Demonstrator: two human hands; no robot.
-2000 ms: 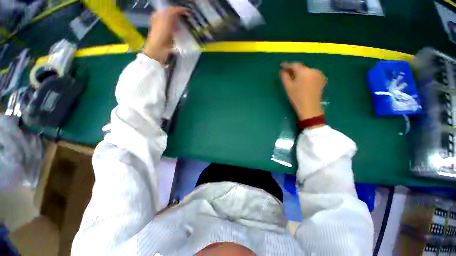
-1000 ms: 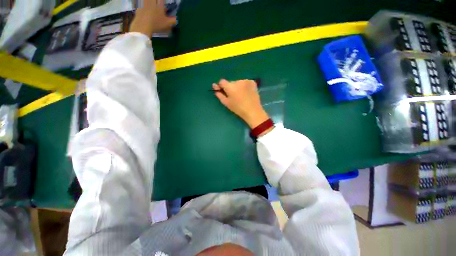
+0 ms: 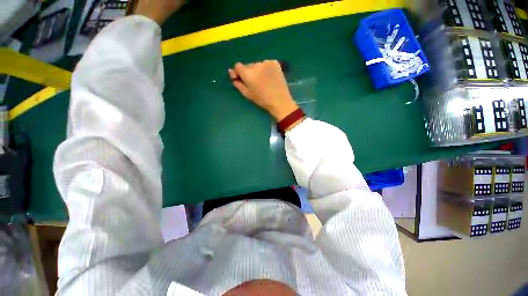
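Observation:
My left hand point(image 3: 157, 7) is at the top edge, partly cut off; its fingers and anything in them cannot be made out. My right hand point(image 3: 263, 84) is low over the green mat with curled fingers, closed around a thin black tool point(image 3: 284, 66); only its dark end shows behind the knuckles. A clear film point(image 3: 304, 89) lies flat on the mat, partly hidden by my right hand and wrist. Devices point(image 3: 104, 16) on protective sheets lie at the upper left, beyond the yellow tape.
A blue bin point(image 3: 370, 52) with white strips stands at the right. Clear trays of patterned batteries point(image 3: 480, 58) stand beside it, with more stacked batteries point(image 3: 483, 199) below the bench. A yellow strip point(image 3: 260, 26) crosses the mat. A dark object point(image 3: 13, 179) is at the left edge.
The view has shifted, bringing the battery trays further in. My left hand has moved away from the items it handled earlier and now meets the top edge. My right hand stays closed over the mat.

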